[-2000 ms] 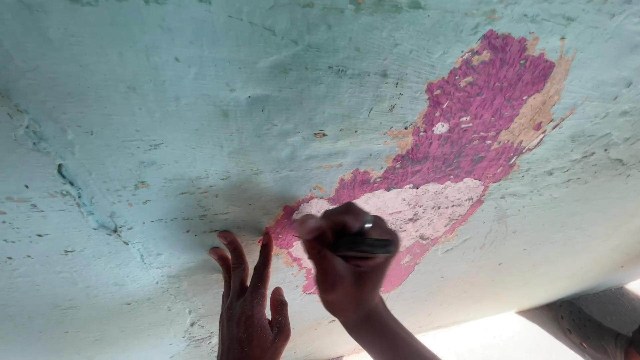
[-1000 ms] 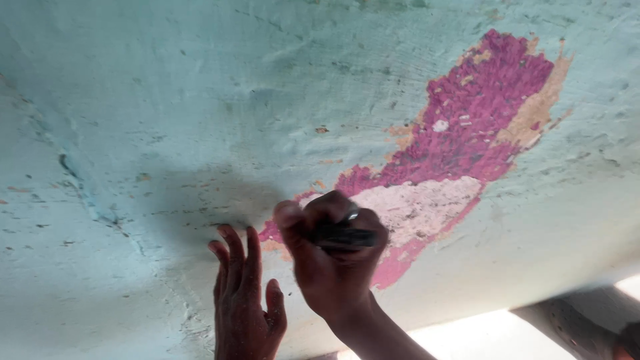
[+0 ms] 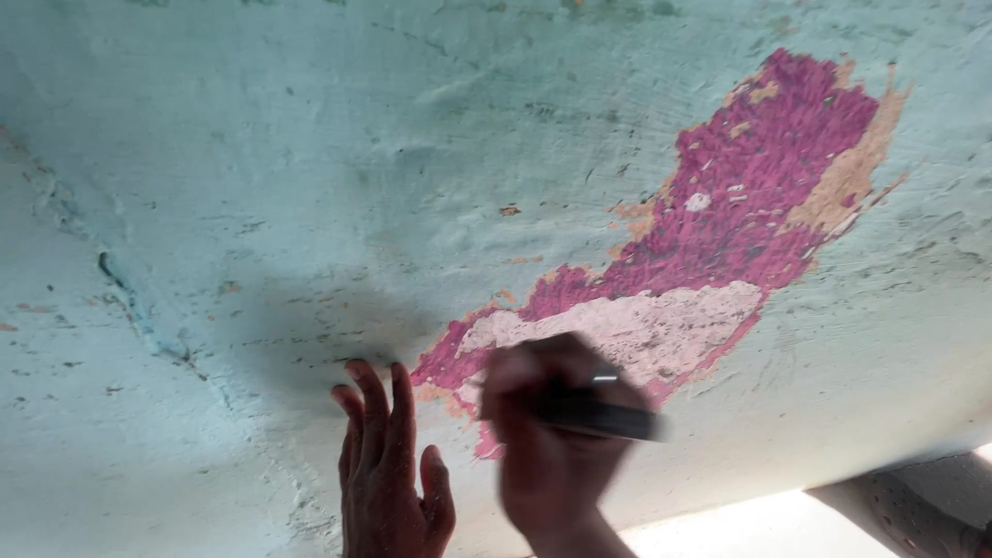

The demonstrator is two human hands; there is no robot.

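A painted wall (image 3: pixel 310 194), pale green-blue, fills most of the head view. On it is a long bare patch with magenta paint (image 3: pixel 759 170) and a pale pink layer (image 3: pixel 659 325), edged with tan. My left hand (image 3: pixel 391 465) rests at the patch's lower left end, fingers spread, holding nothing. Just right of it, my right hand (image 3: pixel 566 434) is closed around a dark-handled tool (image 3: pixel 604 418), over the lower left part of the patch. The tool is blurred and its working end is hidden, so its kind cannot be told. A ring shows on a finger of that hand.
A crack (image 3: pixel 139 318) with lifted paint runs down the wall at the left. Along the lower right the wall ends at a bright strip (image 3: pixel 736 527). Beyond it, in the bottom right corner, lies a dark object (image 3: pixel 922 504), partly cut off by the frame.
The bare area near my hands shows more pale pink at its lower left end than two seconds ago. My right hand has shifted a little while still around the tool; my left hand stays nearly in place.
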